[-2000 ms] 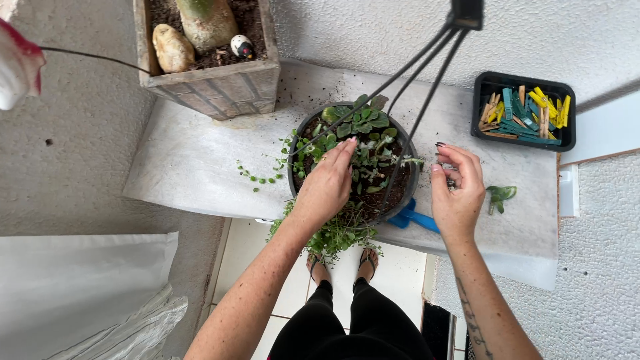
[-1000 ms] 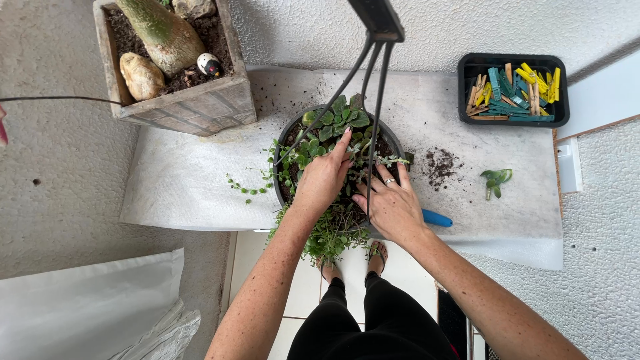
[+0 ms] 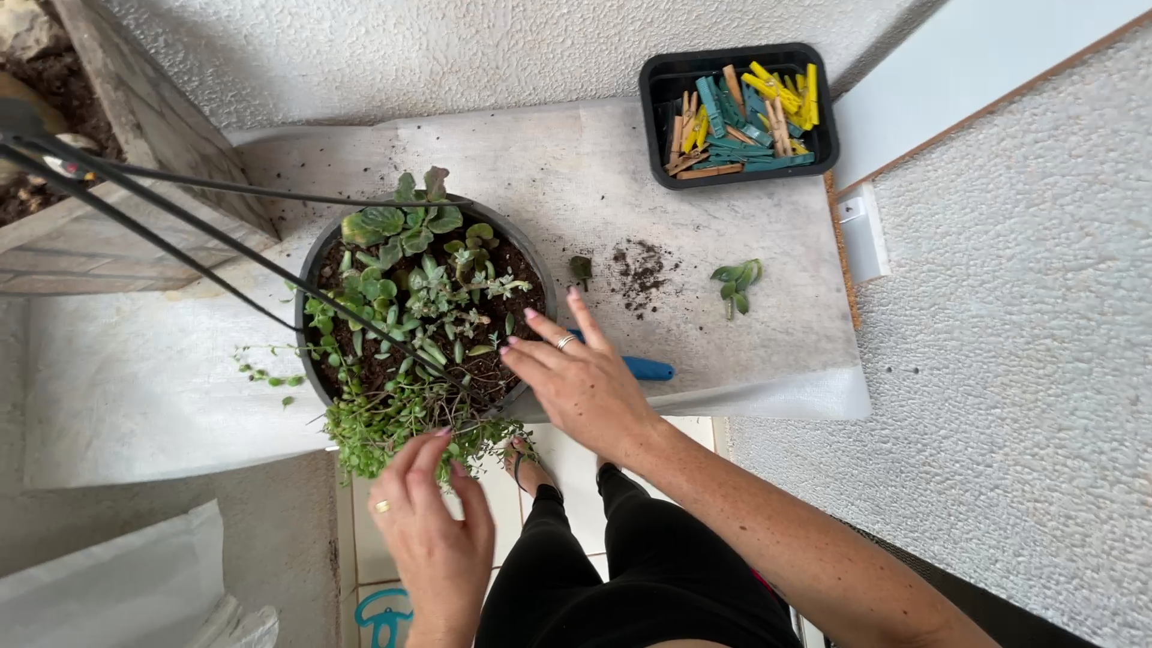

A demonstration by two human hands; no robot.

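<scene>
A round dark plastic pot (image 3: 537, 261) of mixed succulents (image 3: 432, 288) in dark soil stands on the covered table, its black hanger straps (image 3: 229, 241) rising to the upper left. My left hand (image 3: 434, 517) is at the trailing green stems (image 3: 387, 427) over the pot's near edge, fingers curled and apart; whether it pinches a stem cannot be told. My right hand (image 3: 585, 373), fingers spread, reaches over the pot's right rim near the soil, with nothing seen in it. Partly under that hand lies a blue-handled tool (image 3: 646, 368), its working end hidden. A succulent cutting (image 3: 738, 286) lies farther right.
Spilled soil (image 3: 642, 273) and a small dark leaf (image 3: 580, 268) lie right of the pot. A black plastic tray (image 3: 650, 117) of clothespins stands at the back right. A square planter (image 3: 171, 135) is at the upper left. The textured wall (image 3: 1017, 297) bounds the right side.
My left hand has moved from over the plants toward the trailing stems at the near edge. My right hand was farther into the pot one second ago. The view has shifted.
</scene>
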